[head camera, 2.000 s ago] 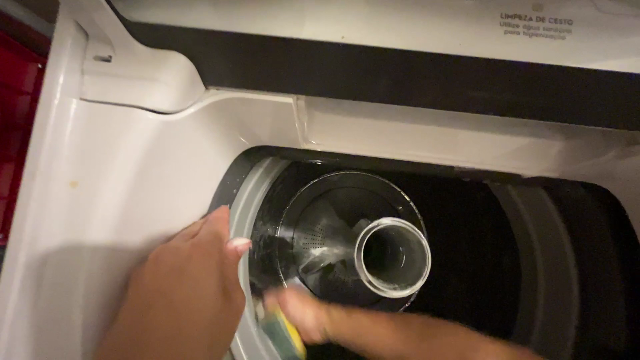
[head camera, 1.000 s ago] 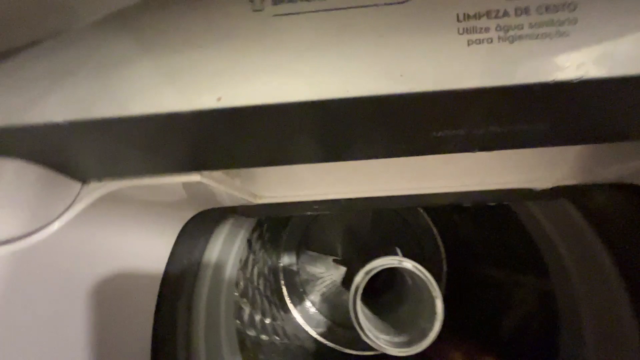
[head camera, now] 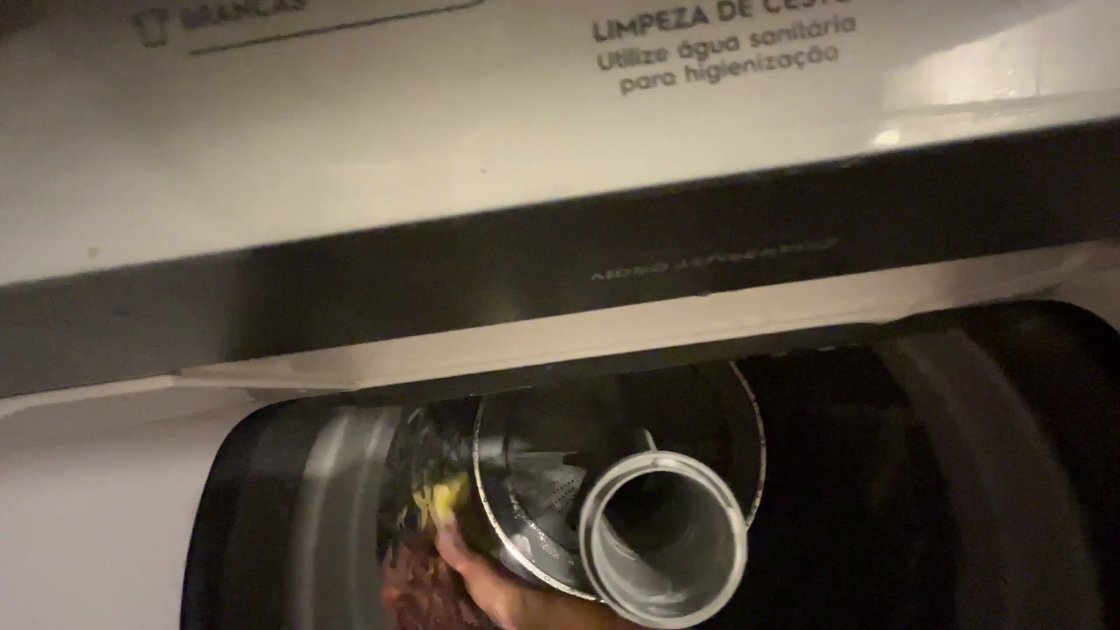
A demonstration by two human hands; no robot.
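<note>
Inside the drum of a top-loading washing machine, my right hand (head camera: pixel 490 582) holds a yellow sponge (head camera: pixel 444 497) against the perforated metal drum wall (head camera: pixel 429 437) on the left. The hand is blurred, and its forearm passes low beside the agitator's round open tube (head camera: pixel 663 538). Around the tube's base lies the dark round wash plate (head camera: pixel 612 411) with its thin bright rim. A reddish reflection of the hand shows in the drum wall. My left hand is out of view.
The raised lid (head camera: pixel 394 149), with a dark edge band (head camera: pixel 420 297) and printed washing words, spans the top. A black rim (head camera: pixel 227 490) borders the opening, and the white machine top (head camera: pixel 87 499) lies to the left. The drum's right side is in deep shadow.
The view has moved closer over the drum. My left hand, on the rim two seconds ago, has left view. My right hand with the sponge, then at the near left rim, is now deeper inside the drum.
</note>
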